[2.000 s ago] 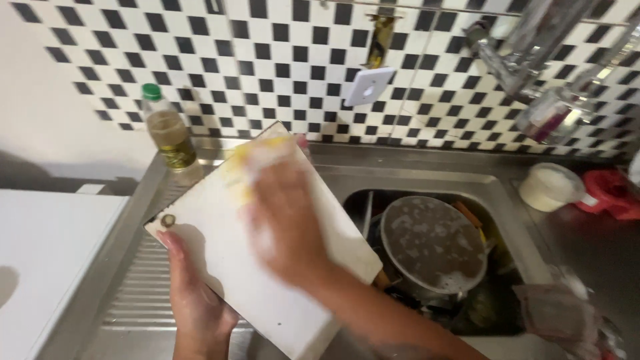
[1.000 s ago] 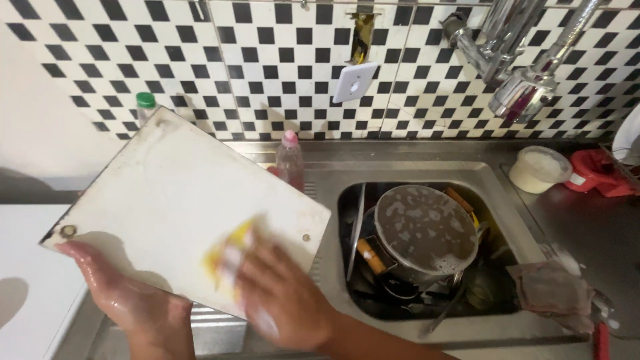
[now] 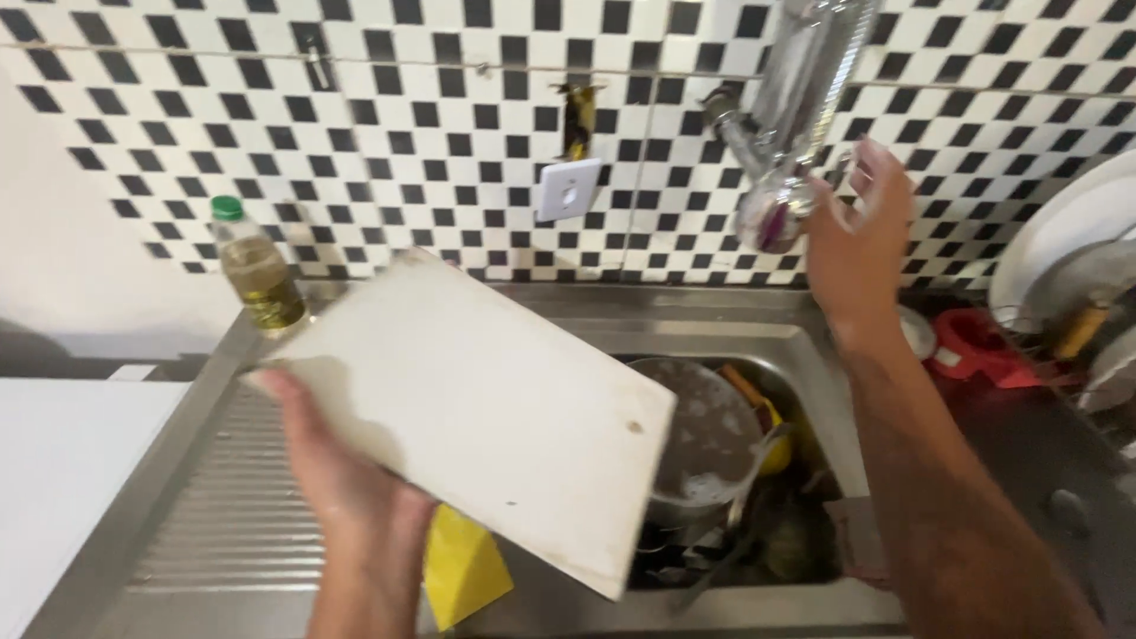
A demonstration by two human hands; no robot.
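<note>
A flat white rectangular board [image 3: 497, 390] is tilted over the drainboard and the left part of the sink. My left hand [image 3: 351, 479] grips its lower left edge, thumb on the face and the other fingers hidden beneath. Up at the right, my right hand [image 3: 861, 240] is raised beside the chrome faucet [image 3: 777, 209], fingers apart and curved; whether it touches the faucet is unclear. A yellow sponge or cloth [image 3: 463, 568] lies on the steel below the board, near my left wrist.
The steel sink [image 3: 812, 355] holds a pot of cloudy water [image 3: 701, 435] and utensils. A green-capped bottle [image 3: 257, 275] stands at the back left. Right of the basin are a red item [image 3: 981, 346] and a rack with white plates [image 3: 1065, 240]. A switch plate [image 3: 569, 189] hangs from the tiled wall.
My right hand has left the board's face and moved up and right to the faucet. The yellow sponge or cloth, under that hand before, now lies below the board. My left hand keeps its hold.
</note>
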